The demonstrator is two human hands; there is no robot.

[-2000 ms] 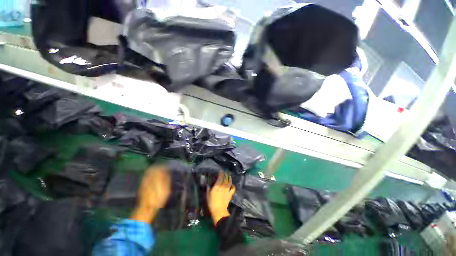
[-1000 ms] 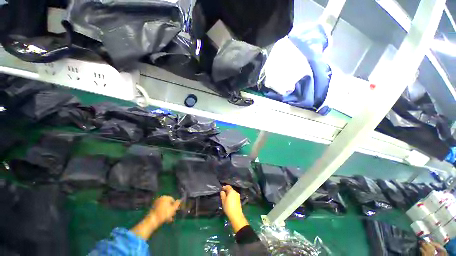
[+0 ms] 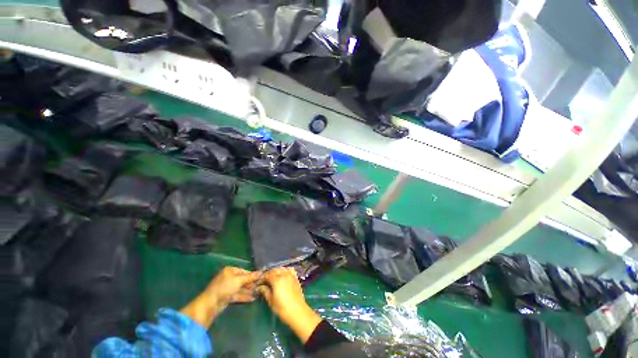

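A black packet (image 3: pixel 280 234) lies on the green bench top (image 3: pixel 175 280) in front of me. My left hand (image 3: pixel 234 285) and my right hand (image 3: pixel 282 288) meet at the packet's near edge. The fingertips of both hands pinch the thin end of the packet there, close together. The fingers partly hide what they hold. My left wrist has a blue sleeve, my right a black cuff.
More black packets (image 3: pixel 199 203) lie in rows left, right and behind. Clear crinkled film (image 3: pixel 413 332) lies by the slanting pale upright (image 3: pixel 514 224). A raised shelf (image 3: pixel 420 157) holds large black bags (image 3: pixel 259 31) and a blue-and-white cloth (image 3: pixel 514 126). White cartons (image 3: pixel 612 314) stand at far right.
My right hand has moved left to meet my left hand at the packet's near edge. The view has shifted, so the shelf and upright stand further right. The other person's hand is no longer seen.
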